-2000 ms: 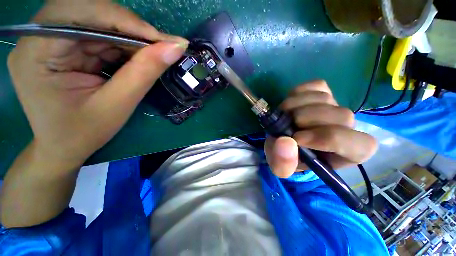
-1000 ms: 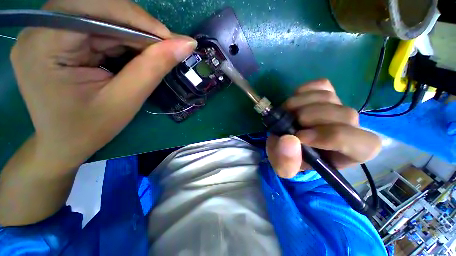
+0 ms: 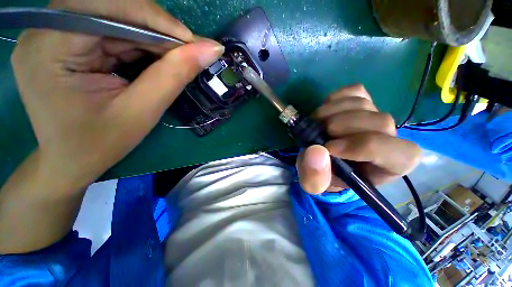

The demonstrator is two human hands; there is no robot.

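The open black device housing [image 3: 203,91] sits on the dark work fixture [image 3: 261,35], with a circuit board [image 3: 217,86] showing a white square inside. My left hand [image 3: 106,84] pinches the long grey tweezers [image 3: 95,25]; their tip is hidden behind my fingers at the housing's upper edge. My right hand [image 3: 359,143] holds the black soldering iron [image 3: 359,188] like a pen. The iron's tip is inside the housing, over the board's upper right part; exact contact cannot be told. A thin silvery wire [image 3: 196,124] runs over the fixture's lower end.
The brown round pot [image 3: 429,19] stands at the upper right on the green mat [image 3: 331,61]. A yellow object [image 3: 447,73] and black cables [image 3: 429,84] lie right of the mat. Another person's blue sleeve [image 3: 466,137] shows at the right edge. Pale specks lie on the mat.
The iron's tip has moved up and left, further into the housing. Compared with the oldest frame, the fixture and housing have shifted slightly in the picture. The tweezers stay held in my left hand.
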